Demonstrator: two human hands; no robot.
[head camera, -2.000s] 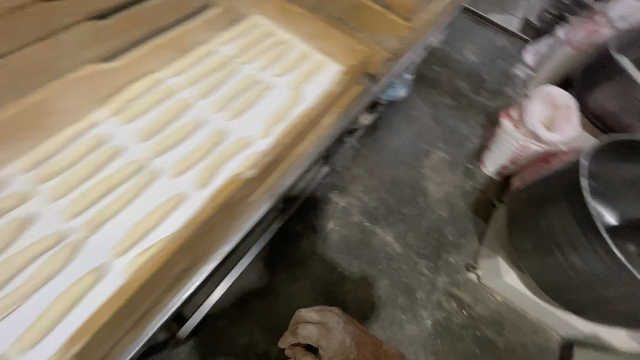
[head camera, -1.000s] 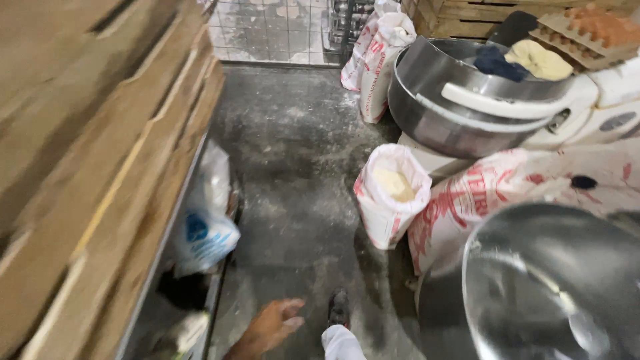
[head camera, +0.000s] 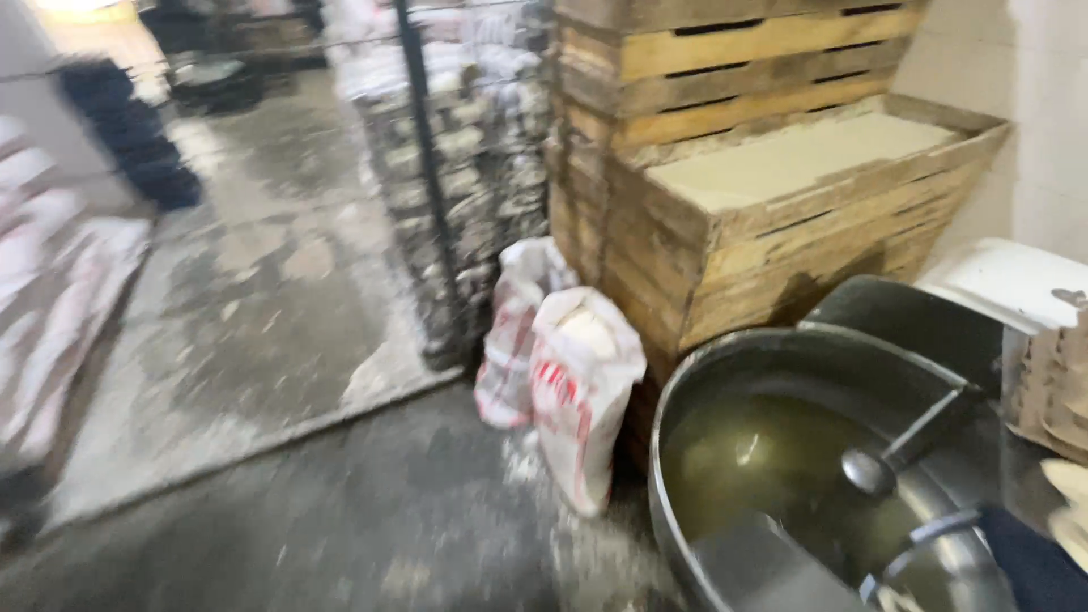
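Note:
Neither my left hand nor my right hand shows in the head view now. At the lower right is a large round metal mixer bowl (head camera: 765, 433) with a yellowish, shiny content and a metal bar across it. Left of the bowl, an open white sack with red print (head camera: 578, 408) stands upright on the floor, its pale content showing at the mouth. A second red-and-white sack (head camera: 510, 340) stands just behind it. Behind both, stacked wooden crates (head camera: 705, 272) rise; a lower stack carries a layer of pale, flour-like material (head camera: 807, 157).
Filled sacks (head camera: 51, 280) lie piled at the left edge. A dark upright post (head camera: 425, 144) stands before a blurred, light-coloured stack. A raised floor edge (head camera: 255, 459) crosses the view. A white machine part (head camera: 1011, 276) juts in at the right, over brown egg-tray-like material (head camera: 1050, 382).
The view has swung far from the trays of dough pieces to the mixer bowl and crates. The hand seen at the bottom in both earlier frames is out of view.

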